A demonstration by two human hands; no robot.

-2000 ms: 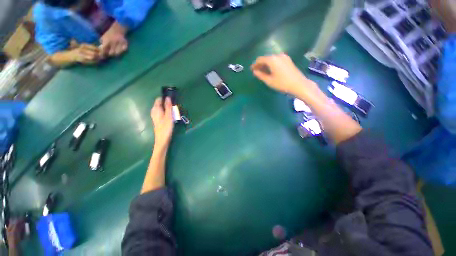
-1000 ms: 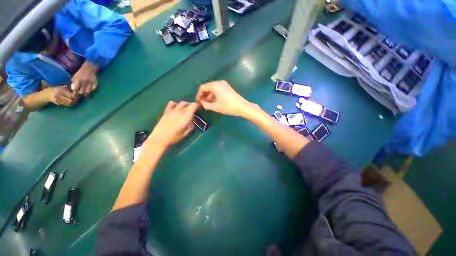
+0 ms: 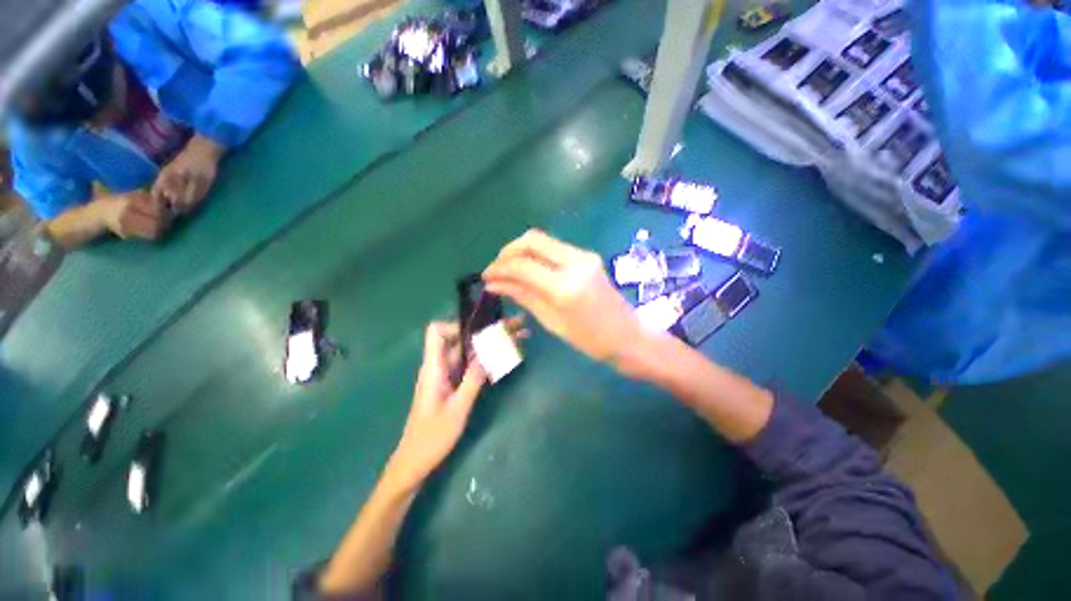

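A part-assembled phone unit [image 3: 480, 308], black at its far end with a bright white near end, lies in my left hand [image 3: 452, 382] at the middle of the bench. My left fingers and thumb hold it at its sides. My right hand [image 3: 564, 294] is over its black far end, thumb and fingertips pinched together there. Whether a small part is between the right fingertips cannot be told. Another black phone unit with a white end [image 3: 303, 343] lies to the left.
Several phone units lie at the far left [image 3: 143, 472]. More lie in a group right of my right hand [image 3: 731, 242]. A metal post [image 3: 672, 94] stands behind them. Stacked trays [image 3: 810, 159] and a blue-sleeved person are at right. A dark pile [image 3: 423, 56] and another person are beyond.
My left hand has turned and lowered, now showing the phone unit with its white end. My right hand has moved right and down, over the unit's black end.
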